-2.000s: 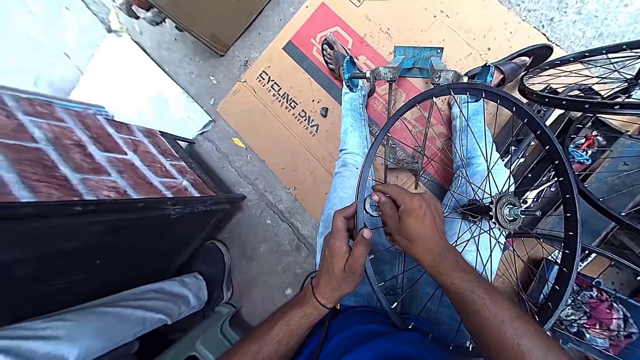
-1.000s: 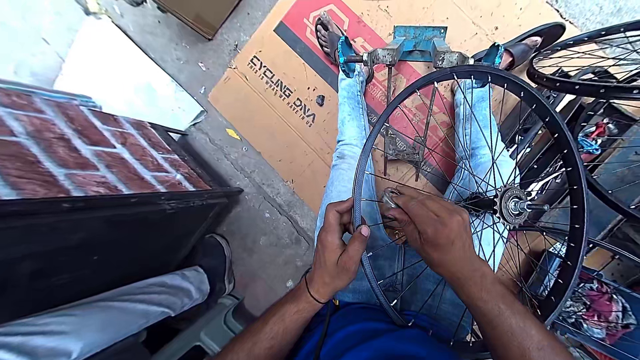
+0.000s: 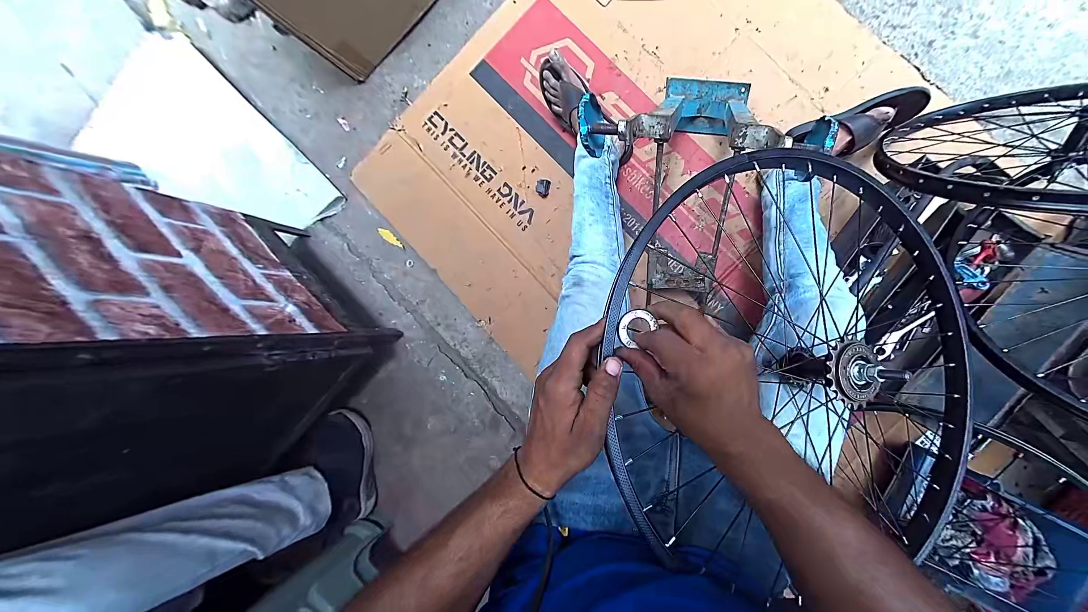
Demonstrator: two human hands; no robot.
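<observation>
A black bicycle wheel rim [image 3: 931, 272] with thin spokes lies across my lap, its hub bearing a small toothed freewheel [image 3: 854, 372] and a threaded axle. My left hand [image 3: 574, 408] grips the rim's near left side, thumb on its edge. Just inside the rim, my right hand [image 3: 701, 370] holds a round metal spoke wrench [image 3: 636, 328] between thumb and fingers, at the spoke ends; the nipple under it is hidden. Beyond the wheel, a blue and grey metal truing stand [image 3: 710, 106] rests on the cardboard between my feet.
Flattened printed cardboard [image 3: 459, 229] covers the ground. Another spoked wheel [image 3: 994, 191] lies at the upper right, above a blue tray of parts and cloth [image 3: 994, 544]. A brick-patterned box [image 3: 153, 263] stands left. Below it show another person's leg [image 3: 187, 535] and dark shoe.
The round wrench was at the rim, then slightly away from it inside the wheel, and is now back beside the rim in my right hand. My left hand stays on the rim.
</observation>
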